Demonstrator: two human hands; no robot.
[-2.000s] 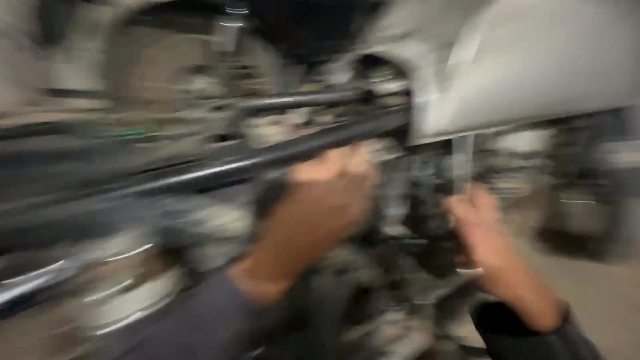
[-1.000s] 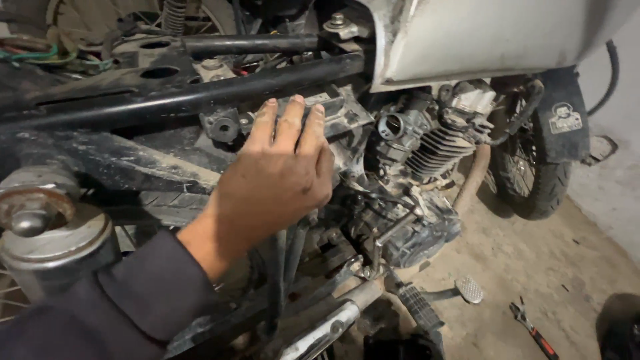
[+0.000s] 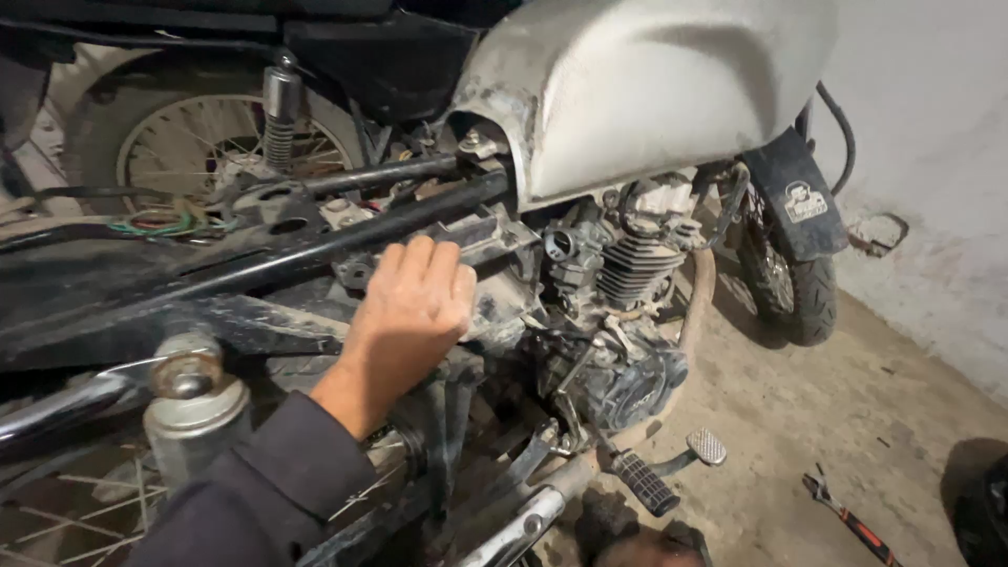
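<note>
My left hand (image 3: 417,303) is beside the black frame tube (image 3: 339,240) of a partly stripped motorcycle. Its fingers are curled down against a dusty part (image 3: 504,295) behind the engine; the palm side is hidden, so I cannot tell whether it grips anything. Right of it are the carburetor (image 3: 561,246) and the finned engine cylinder (image 3: 642,272). Above them sits the pale fuel tank (image 3: 654,102). The kick lever or linkage (image 3: 575,370) runs beside the engine's side cover (image 3: 642,390). My right hand does not plainly show; a blurred brownish shape (image 3: 650,550) at the bottom edge cannot be made out.
A shock absorber (image 3: 189,417) stands at the lower left. A rubber footpeg (image 3: 646,482) and a metal pedal (image 3: 706,446) stick out low over the floor. Pliers or a similar tool with red-black handles (image 3: 866,535) lie at lower right. Another motorcycle's wheel (image 3: 236,142) is behind.
My left hand's fingers, stretched over the part a second ago, are now curled. My right hand, seen under the tank two seconds ago, has left that place.
</note>
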